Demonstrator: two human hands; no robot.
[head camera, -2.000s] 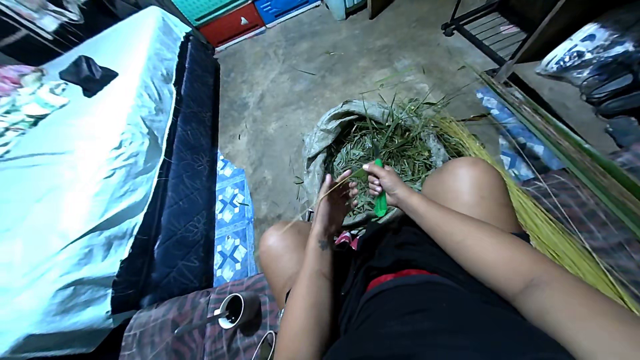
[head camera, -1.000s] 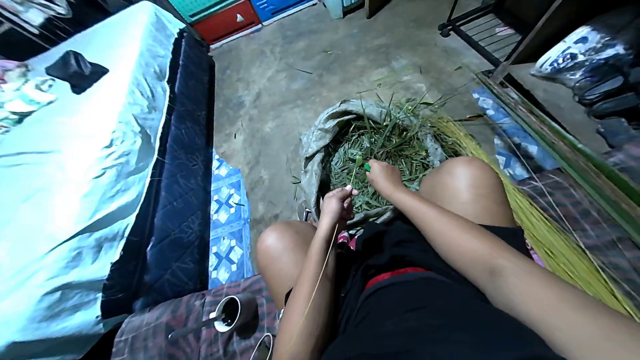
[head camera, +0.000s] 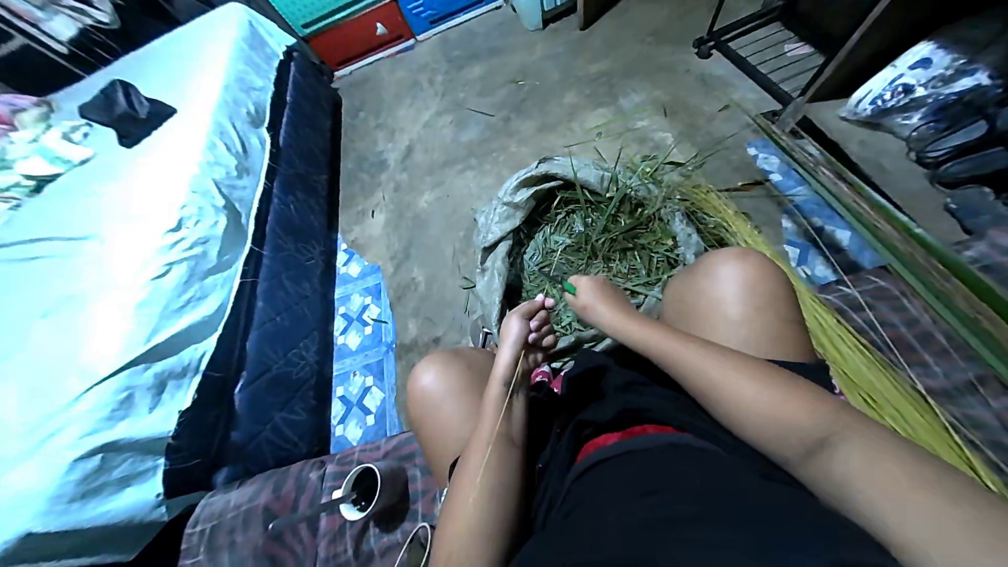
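Note:
Pinched in my left hand (head camera: 531, 324) is a thin yellowish plant strand (head camera: 500, 429), whose length trails down over my forearm. Just to its right, my right hand (head camera: 594, 301) is closed on a green-handled tool (head camera: 568, 288), probably a knife; most of it is hidden by the fingers. The two hands are close together above an open woven sack (head camera: 504, 213) with a rolled rim, full of green leaf scraps (head camera: 606, 236). A bundle of long yellow-green strands (head camera: 858, 362) lies along the right, beside my knee.
A bed (head camera: 126, 260) with a light sheet stands at left. On the checked cloth (head camera: 260, 504) are a cup (head camera: 362, 492) of dark liquid with a spoon and part of a pair of glasses (head camera: 416, 545). Long green stalks (head camera: 906, 236) and a dark metal rack (head camera: 756, 63) are at right.
Two seconds ago the green handle stood upright in my right fist; now only a small part shows. My left hand has turned from half open to closed, with the strand along my forearm.

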